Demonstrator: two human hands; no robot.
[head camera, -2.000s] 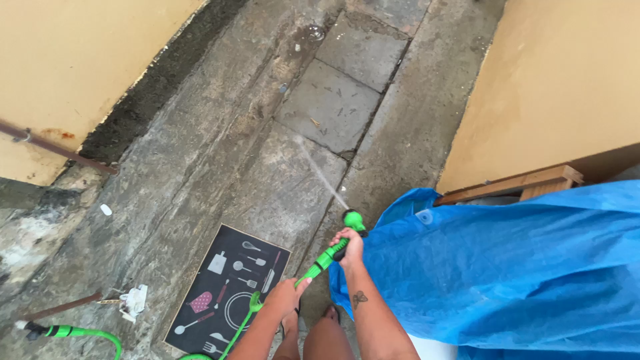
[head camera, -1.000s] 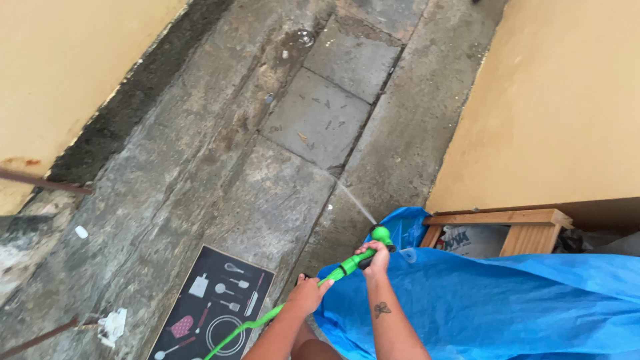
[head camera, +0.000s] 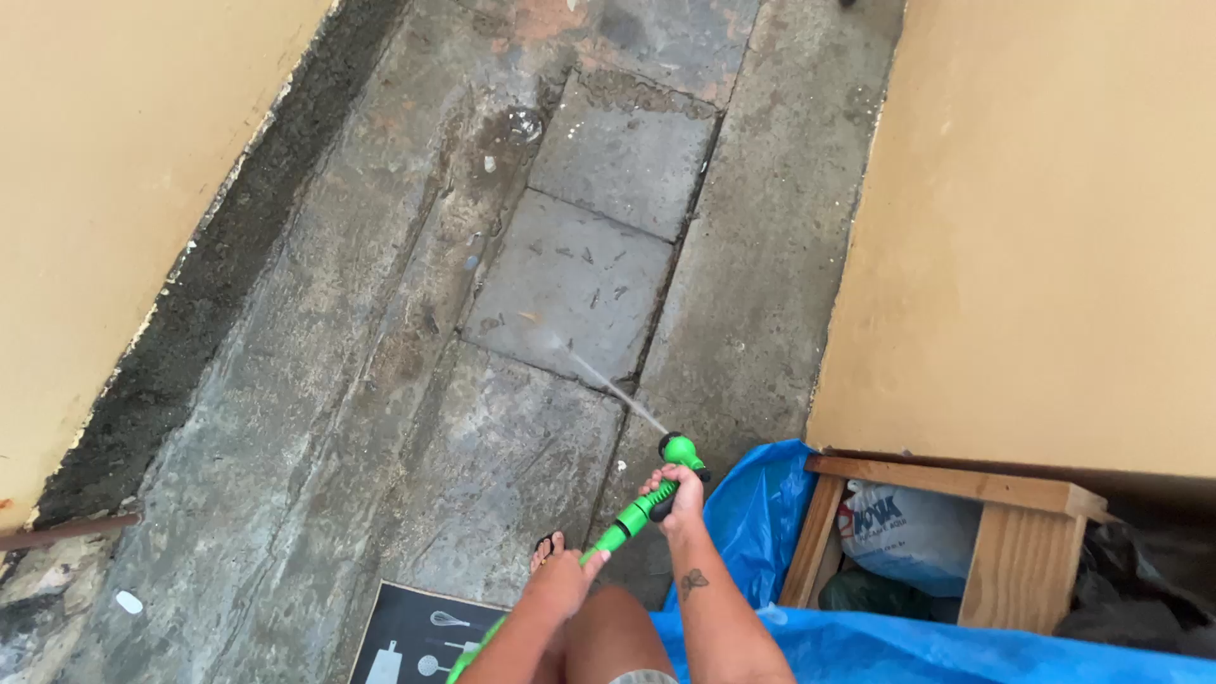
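My right hand (head camera: 680, 494) is closed around the handle of a green hose spray nozzle (head camera: 678, 449) with black parts. Lower and to the left, my left hand (head camera: 568, 581) grips the green hose (head camera: 616, 537) near its connector. A narrow water jet (head camera: 608, 383) leaves the nozzle toward the upper left and reaches a grey square slab (head camera: 575, 285) set in the concrete floor. A black mat with kitchen-utensil prints (head camera: 418, 627) lies at the bottom, partly hidden by my left arm and the frame edge.
Yellowish walls stand on the left (head camera: 123, 171) and right (head camera: 1035, 218). At the lower right, a blue tarp (head camera: 912, 651) partly covers a wooden frame (head camera: 1021, 570) holding a white plastic bag (head camera: 907, 537). A rusty bar (head camera: 71, 532) juts in from the left. My sandalled foot (head camera: 548, 549) is beside the hose.
The water jet has moved from the slab joint onto the square slab. Compared with two seconds ago, more of the wooden frame shows beside the tarp. The view has shifted.
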